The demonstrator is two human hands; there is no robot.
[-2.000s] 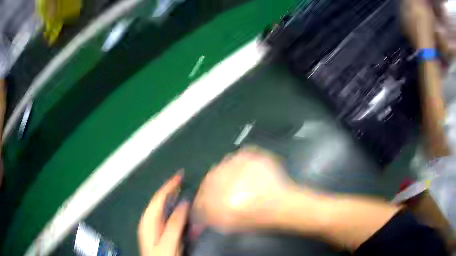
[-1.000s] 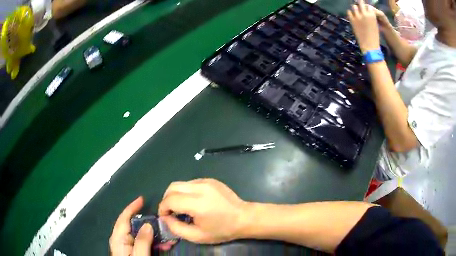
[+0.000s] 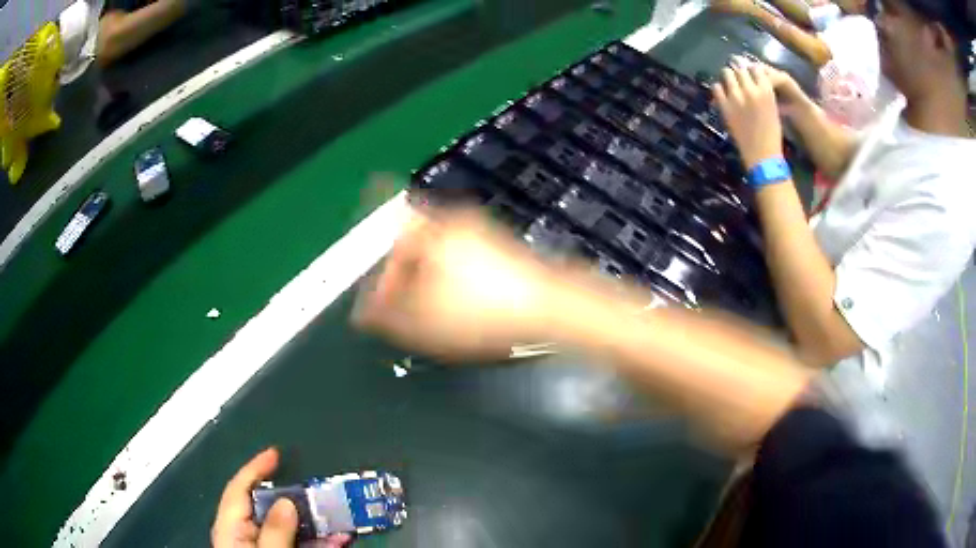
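My left hand (image 3: pixel 257 503), low at the left and cut off by the bottom edge, holds a phone circuit board (image 3: pixel 348 503) with its thumb on the dark end. The board's blue end with silver parts points right. My right hand (image 3: pixel 460 284) is blurred, raised over the bench up and right of the board; its fingers look curled, and whether it holds anything cannot be told. Tweezers (image 3: pixel 534 350) lie under the right wrist with only the light tips showing. A small white scrap (image 3: pixel 401 370) lies left of them.
A large black blister tray (image 3: pixel 599 161) lies at the upper right. A person in a white shirt (image 3: pixel 910 214) works beside it. Several phone units (image 3: pixel 152 174) lie on the green conveyor (image 3: pixel 268 203), beyond the white edge strip (image 3: pixel 268 305). A yellow object (image 3: pixel 30 96) is at the upper left.
My right hand has left the board and moved up over the bench, partly covering the tweezers. The board's blue end is now uncovered. The left hand still holds it.
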